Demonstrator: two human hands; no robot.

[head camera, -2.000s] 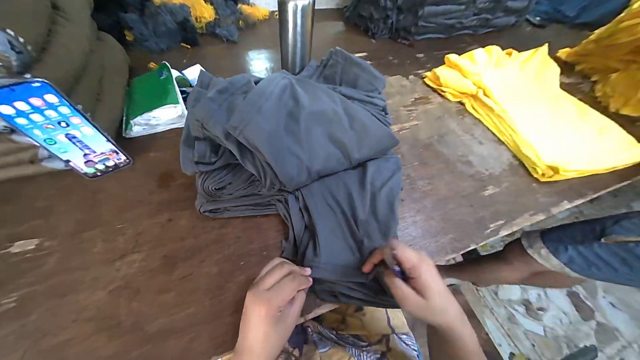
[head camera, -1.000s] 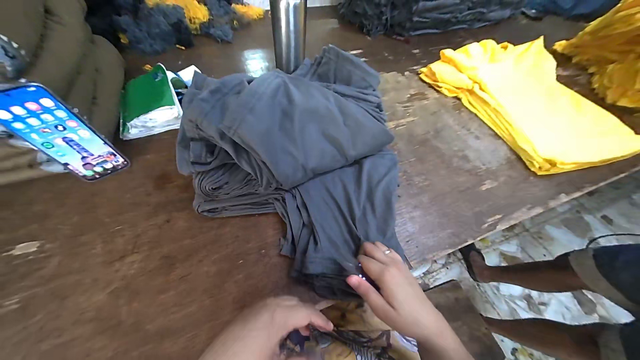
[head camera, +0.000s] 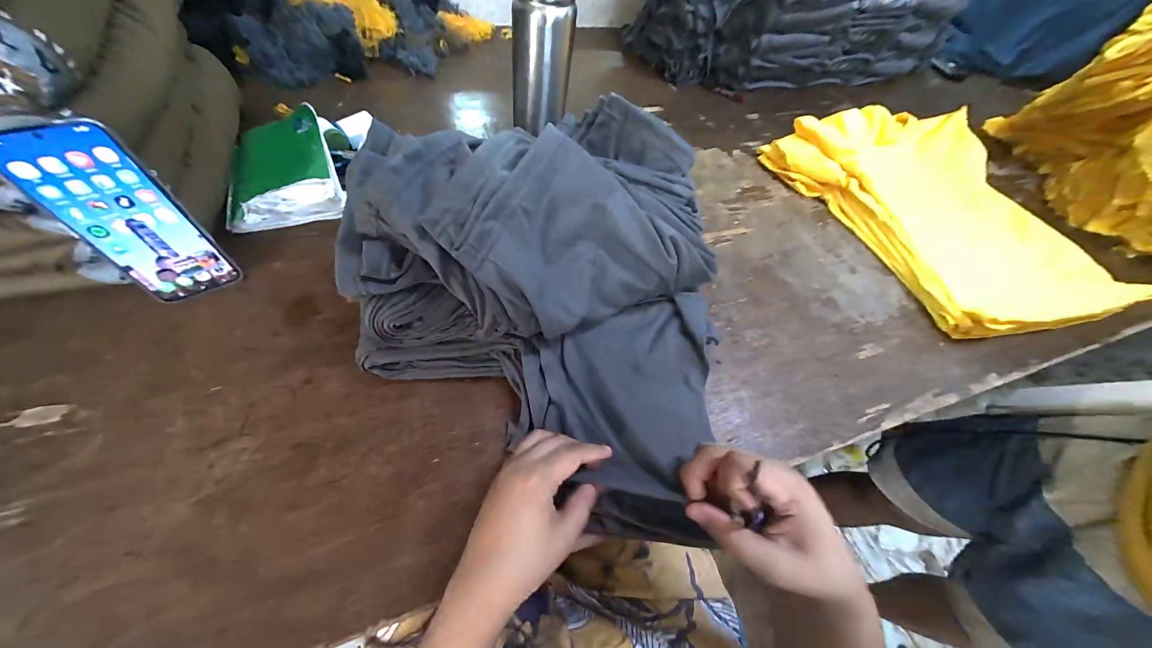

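A heap of folded dark grey fabric [head camera: 540, 234] lies on the brown wooden table, and one part of it hangs toward me over the near edge. My left hand [head camera: 540, 504] grips the lower left side of this hanging part, thumb below and fingers on top. At its lower right corner is my right hand [head camera: 765, 513], fingers curled, pinching the cloth's edge. A small dark tool, too blurred to name, sits within the right hand. Patterned cloth [head camera: 630, 594] shows beneath both hands.
A smartphone [head camera: 117, 211] with a lit screen leans at the left beside a green-and-white packet [head camera: 283, 175]. Behind the heap stands a steel bottle [head camera: 543, 67]. Folded yellow fabric [head camera: 963, 225] lies at the right. A person's legs [head camera: 954, 513] are beyond the table edge at the lower right.
My left hand has come up from below the cloth's lower edge onto the grey fabric. My right hand has moved to its lower right corner. The person at the right stands closer to the table.
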